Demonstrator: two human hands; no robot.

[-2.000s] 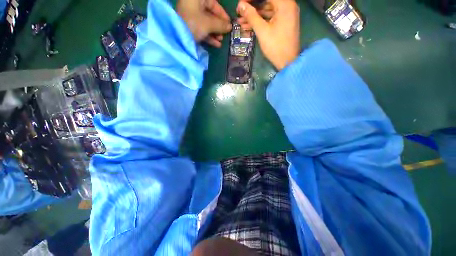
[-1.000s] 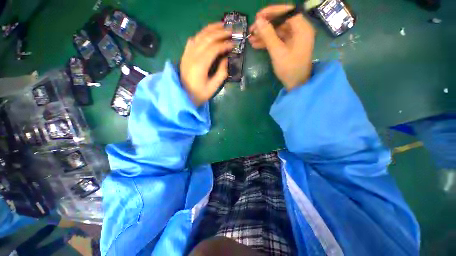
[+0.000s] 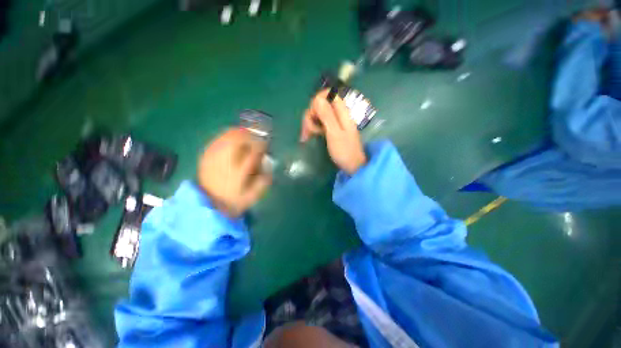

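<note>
The picture is blurred. My left hand (image 3: 235, 170) is over a phone half-assembly (image 3: 256, 122); only its silvery upper end shows above the hand. Whether the fingers grip it is not clear. My right hand (image 3: 335, 129) holds a thin dark tool (image 3: 333, 92) with a pale end pointing away from me. Its tip cannot be made out. A second open phone (image 3: 358, 107) with a bright silvery inside lies just beyond my right hand, partly behind it.
Dark phones lie in a cluster (image 3: 102, 173) at left, with an open one (image 3: 127, 234) nearer me. A clear tray (image 3: 41, 306) is at lower left. More dark units (image 3: 402, 37) lie on the far side. Another person's blue sleeve (image 3: 579, 88) is at right.
The view has swung to the right. My left hand now covers most of the phone, whose body showed between my hands before. My right hand is farther from it, near the second phone.
</note>
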